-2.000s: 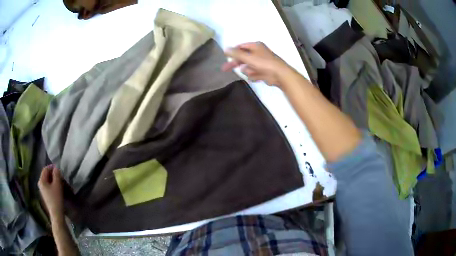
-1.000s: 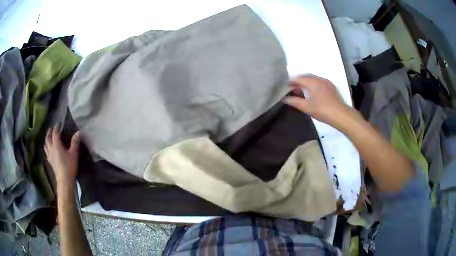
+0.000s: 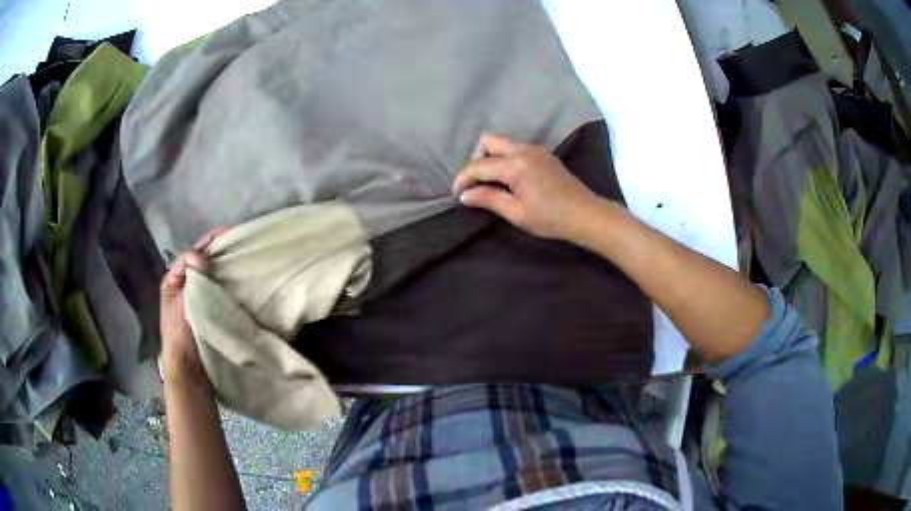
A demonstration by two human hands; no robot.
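A large grey body panel (image 3: 330, 100) lies spread over the table in front of me. A dark brown panel (image 3: 499, 299) lies below it along the near table edge. A beige sleeve or panel (image 3: 290, 259) is bunched at the lower left, its end hanging over the near edge. My left hand (image 3: 190, 309) grips the beige cloth at its left end. My right hand (image 3: 519, 185) pinches the grey panel's edge where it meets the dark brown, pulling small folds into it. The lime patch is not visible.
The white table (image 3: 659, 140) shows to the right. A pile of grey, lime and dark garments (image 3: 75, 220) hangs at the left edge. Another pile (image 3: 799, 190) is beyond the right edge. A small orange scrap (image 3: 305, 481) is on the speckled floor.
The grey panel was turned over the brown, hiding the lime patch. The beige cloth moved from lower right to lower left, into my left hand. My right hand moved left along the grey edge.
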